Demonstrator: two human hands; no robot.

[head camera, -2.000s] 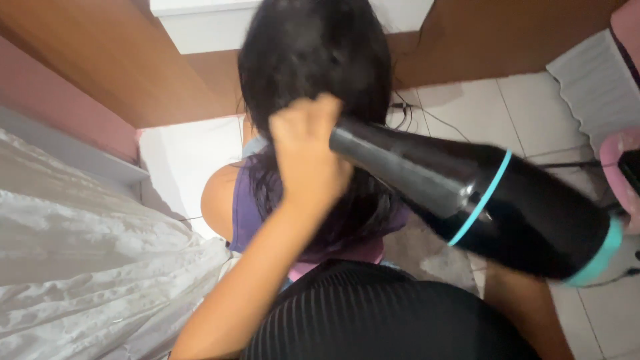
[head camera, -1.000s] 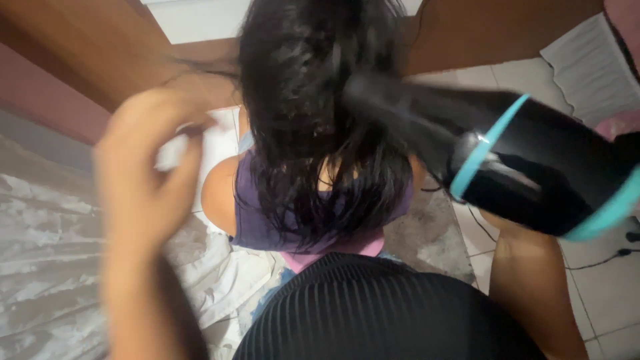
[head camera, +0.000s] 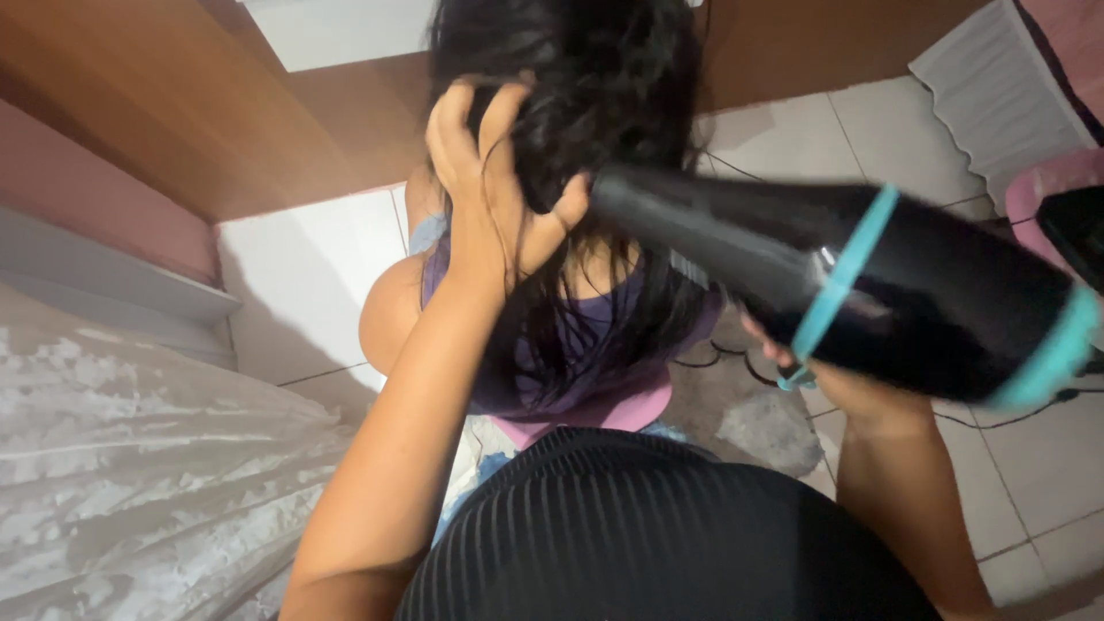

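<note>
A black hair dryer [head camera: 931,293] with turquoise bands lies across the right of the view, its nozzle at the back of a seated person's long dark hair [head camera: 586,78]. My right hand [head camera: 798,358] is closed around the dryer's handle, mostly hidden beneath the barrel. With fingers spread, my left hand [head camera: 500,177] touches the left side of the hair, and thin strands lie across its back. The person wears a purple top [head camera: 561,349] and faces away from me.
Patterned white fabric [head camera: 155,448] hangs at the left. A brown wooden panel [head camera: 362,129] and a white ledge [head camera: 345,30] stand ahead. Black cables run over the tiled floor [head camera: 776,138] at the right, near a pink-edged object [head camera: 1035,185].
My left hand was on the hair, then out to the left with strands trailing, and is now back at the hair. The dryer stays at the right, its nozzle by the hair.
</note>
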